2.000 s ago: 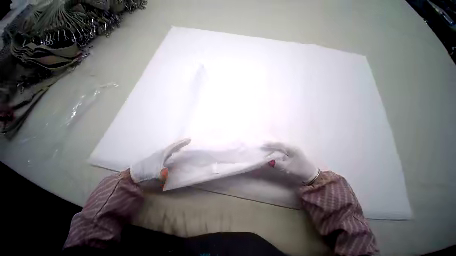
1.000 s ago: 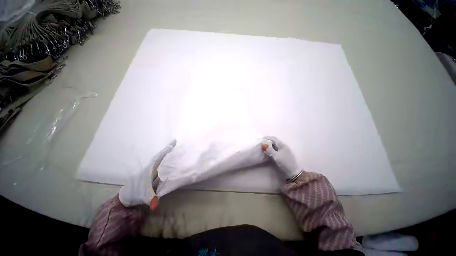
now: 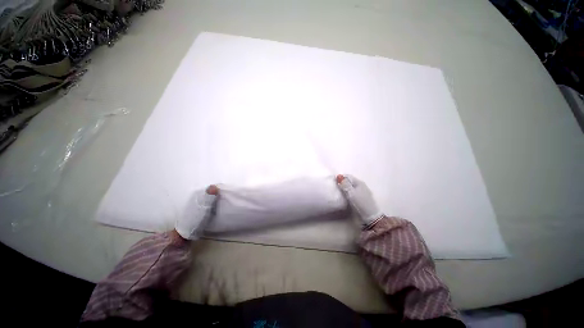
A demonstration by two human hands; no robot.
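Note:
A large white paper stack (image 3: 397,128) lies flat on the table. A white paper roll (image 3: 278,204) lies across its near edge, slightly higher at its right end. My left hand (image 3: 197,210), in a thin white glove with a bare thumb tip, holds the roll's left end. My right hand (image 3: 358,197), gloved the same way, holds its right end, with the thumb tip on top. The fingers of both hands are mostly hidden behind or under the roll.
The pale table (image 3: 512,154) has a curved edge. A heap of olive-grey straps (image 3: 57,38) with metallic ends lies at the far left. Clear plastic film (image 3: 70,150) lies at left. White rolls (image 3: 493,319) show low at the right, below the table edge.
The loose, slanting paper bundle is now a smoother, more even roll. My left hand has moved from an open, spread pose to a grip on the left end. My right hand still grips the right end.

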